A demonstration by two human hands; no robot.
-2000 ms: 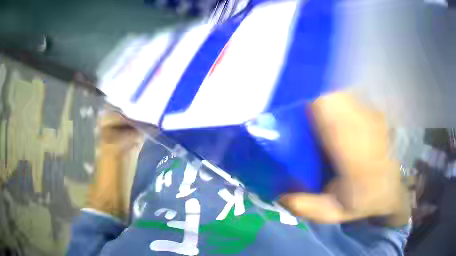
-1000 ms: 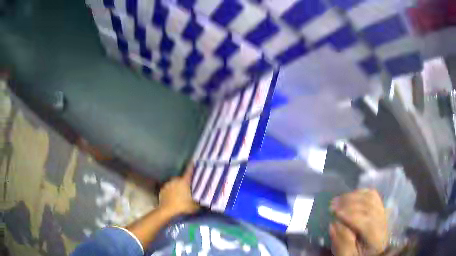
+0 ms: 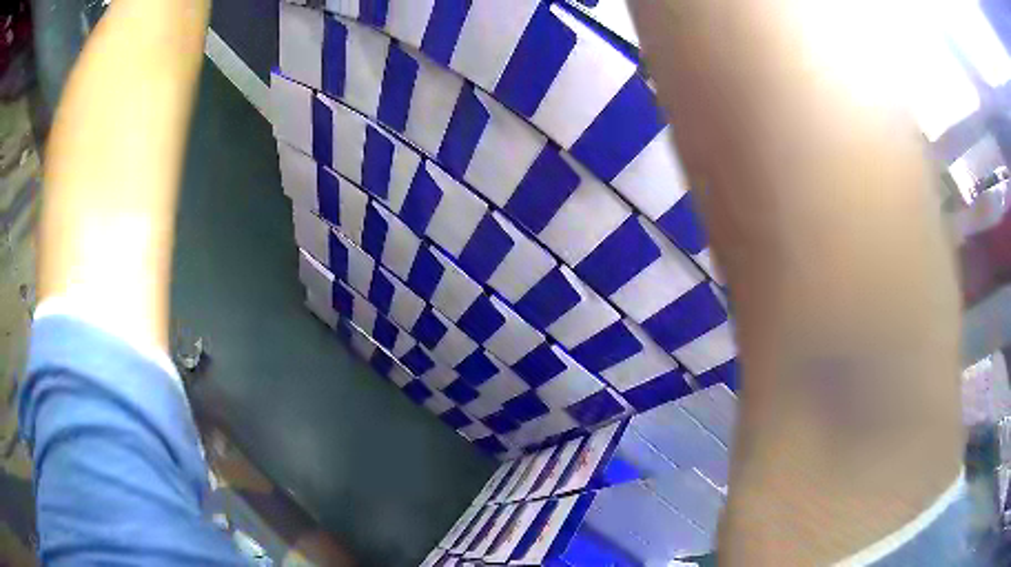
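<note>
Long overlapping rows of nested cartons (image 3: pixel 488 238), blue and white like a checkerboard, fill the middle of the view. A smaller group of cartons (image 3: pixel 538 504) with printed sides and blue edges stands at the bottom centre, touching the rows. Both my forearms, in blue sleeves, reach up past the frame's top edge, one at the left and one at the right. Both hands are cut off by that edge, so what they hold cannot be seen. The right forearm hides part of the rows.
The dark green bench top (image 3: pixel 333 443) runs along the left of the cartons, with a pale rail (image 3: pixel 238 72) at the upper left. The worn floor shows at the far left. Blurred pale and reddish things lie at the right edge.
Both hands were low beside the printed carton group; now the arms stretch up out of the frame. The carton rows fill more of the view, and the printed group appears lower.
</note>
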